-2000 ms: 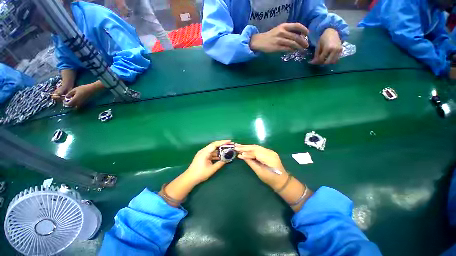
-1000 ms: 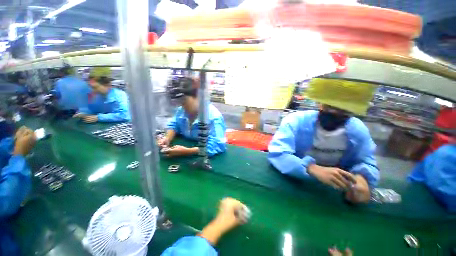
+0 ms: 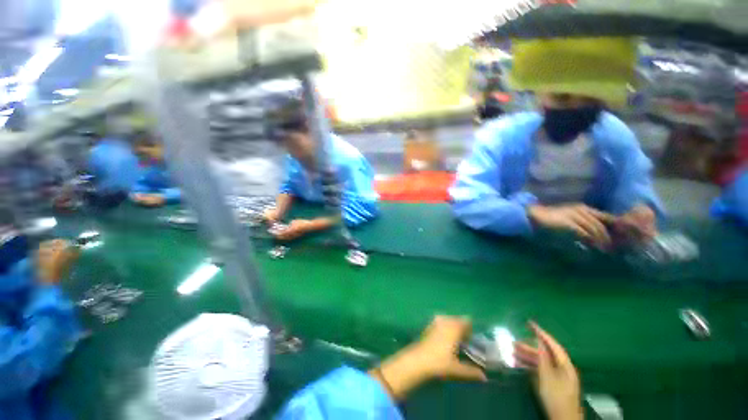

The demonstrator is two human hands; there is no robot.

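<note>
The picture is blurred. My left hand (image 3: 435,357) is low in the middle, its fingers closed on a small silver and dark module (image 3: 479,348). My right hand (image 3: 556,373) is just to its right, cut off by the bottom edge, fingers pointing up toward the module. Whether it touches the module or holds the slim tool is too blurred to tell. A pale module (image 3: 604,407) shows at the bottom edge, right of my right hand.
A white fan (image 3: 212,369) stands at the lower left beside a metal post (image 3: 215,197). Modules lie on the green belt (image 3: 394,299), one (image 3: 695,322) at the right and a cluster (image 3: 110,301) at the left. Co-workers in blue smocks (image 3: 492,176) sit opposite and at the left.
The view tipped up and left from the belt, then partly back. My left hand went from both-hands work to holding the module apart; now my right hand is back beside it.
</note>
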